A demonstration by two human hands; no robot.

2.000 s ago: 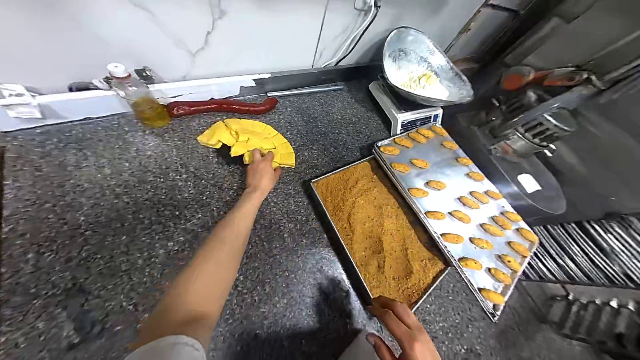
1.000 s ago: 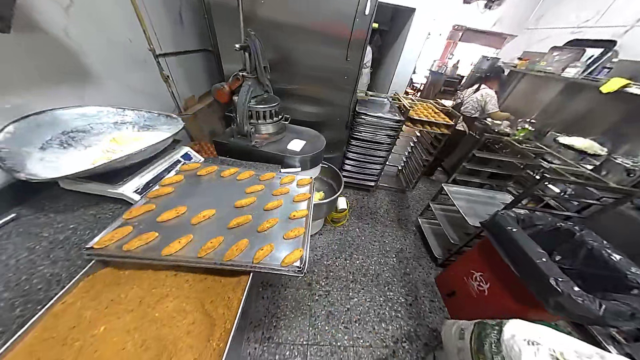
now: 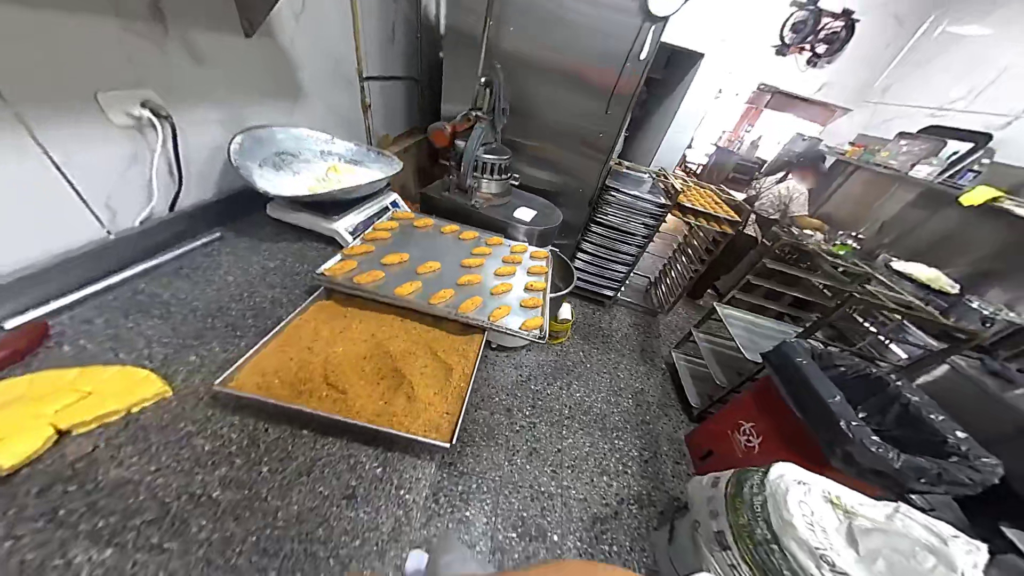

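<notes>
Neither of my hands can be made out; only a strip of bare skin and a bit of pale sleeve show at the bottom edge, too little to tell which arm. A metal tray of orange-brown crumbs point(image 3: 360, 368) lies on the speckled counter. Resting partly over its far edge, a baking sheet point(image 3: 448, 264) carries several rows of small oval dough pieces. Yellow dough point(image 3: 88, 400) lies at the left, cut off by the frame. Behind the sheet, a wide metal scoop pan point(image 3: 312, 164) with pale powder sits on a digital scale point(image 3: 344, 216).
A mixer point(image 3: 484, 168) stands behind the sheet. Past the counter are stacked trays point(image 3: 620, 232), a rack with baked goods point(image 3: 704, 200), a person point(image 3: 784, 196) far back, metal shelving point(image 3: 752, 328), a red bin point(image 3: 768, 424) with a black liner and a white sack point(image 3: 864, 520).
Two seconds ago one hand touched the yellow dough and the other was at the crumb tray's near edge; both have left the view. The view has swung toward the room.
</notes>
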